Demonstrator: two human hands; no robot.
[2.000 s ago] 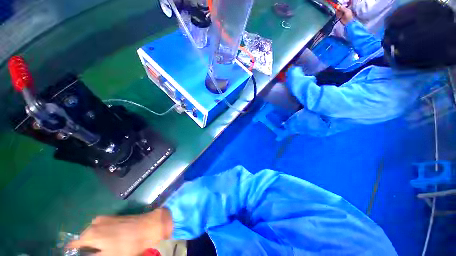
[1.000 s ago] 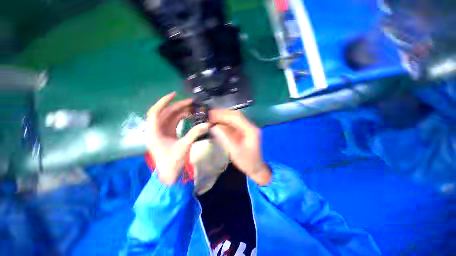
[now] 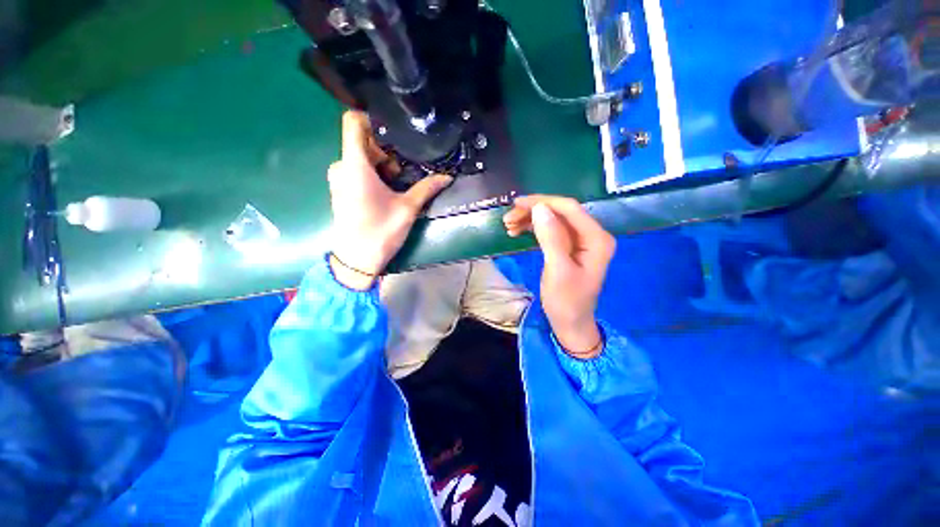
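The hand press (image 3: 438,129), black with silver bolts and a silver linkage, stands on the bench in front of me. My left hand (image 3: 373,206) is at its front left, thumb and fingers around a dark round housing (image 3: 428,165) under the press head. The hand and head partly hide the housing. My right hand (image 3: 565,242) is just right of the base's lettered front edge, fingers curled and fingertips together. It is apart from the press. I cannot tell if a small part is between its fingertips.
A white squeeze bottle (image 3: 119,214) lies at the left, beside dark strips (image 3: 41,232). A small clear plastic piece (image 3: 250,226) lies nearer the press. The blue control box (image 3: 711,93) stands at the right, a thin tube running from it. Blue-sleeved people (image 3: 77,432) sit on both sides.
My view has swung back over the press. My hands, together over my lap a second ago, have parted: the left is at the press, the right beside its base.
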